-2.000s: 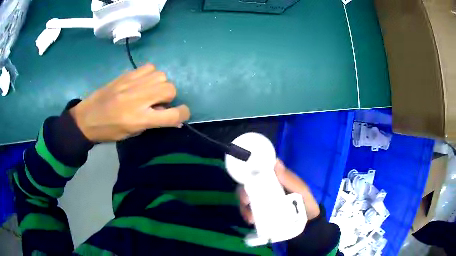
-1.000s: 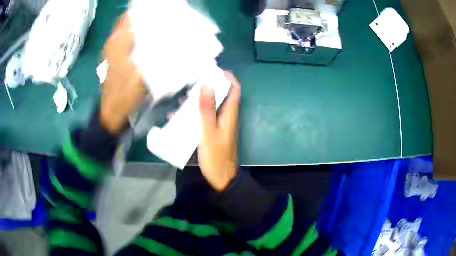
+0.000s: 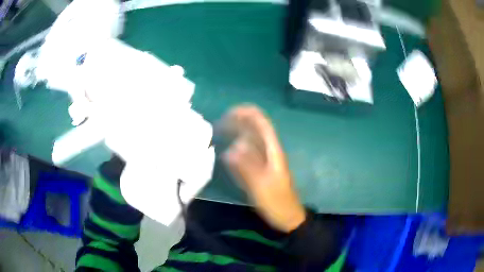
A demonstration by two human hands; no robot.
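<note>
The white camera housing is large, overexposed and blurred, at the left centre over the front edge of the green bench. A black cable hangs from its lower part. My left hand is hidden behind the housing; only the striped left sleeve shows below it. My right hand is blurred, just right of the housing, with its fingers curled. I cannot tell if it holds anything small. The white bracket is hard to separate from the housing in the glare.
The screw feeder stands at the back right. A flat white piece lies right of it. A brown carton lines the right edge. Plastic bags lie back left. A blue bin is below right, a blue stool below left.
The housing has moved left and down towards me and turned. My right hand has come off the white part and moved right. My left hand has gone out of sight behind the housing.
</note>
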